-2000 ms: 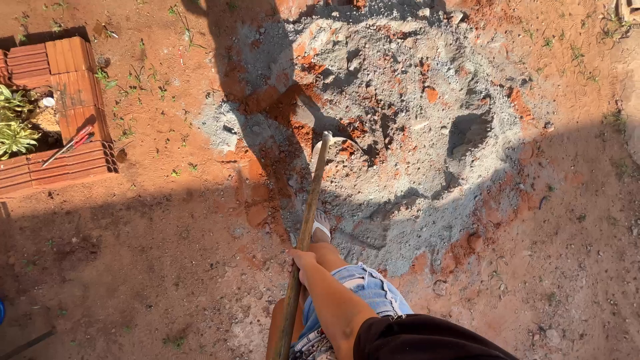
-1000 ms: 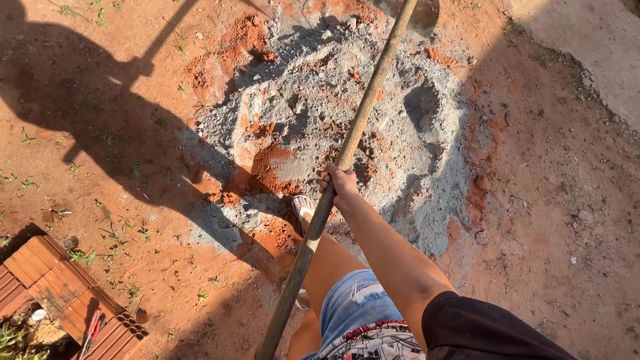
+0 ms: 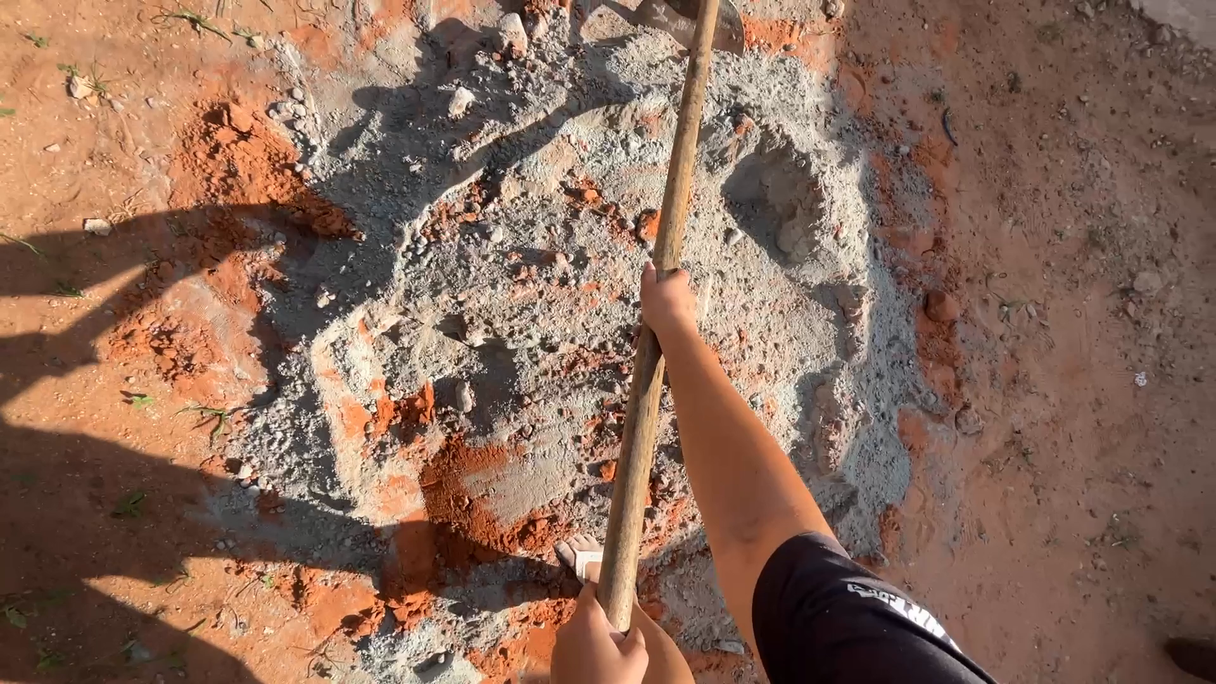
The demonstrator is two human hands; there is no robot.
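A long wooden handle (image 3: 676,176) runs from the bottom middle to the top, where a dark metal hoe blade (image 3: 724,27) rests at the far edge of a grey heap of sand or dry mortar mix (image 3: 589,332) with red soil in it. Partway up the handle, my right hand (image 3: 668,299) is closed around it, that arm stretched forward. My left hand (image 3: 597,641) grips the lower part of the handle near the bottom edge of the view. The lower part of the blade is partly behind the handle.
My foot in a light sandal (image 3: 579,556) stands at the near edge of the heap. Loose red soil (image 3: 242,157) lies along its left side. Reddish bare ground (image 3: 1064,380) with small stones surrounds it. Shadows fall across the left.
The hoe blade, down in the heap two seconds ago, is now at its far edge. My left hand has come into view on the handle. The brick-edged planter has left the view, which has shifted.
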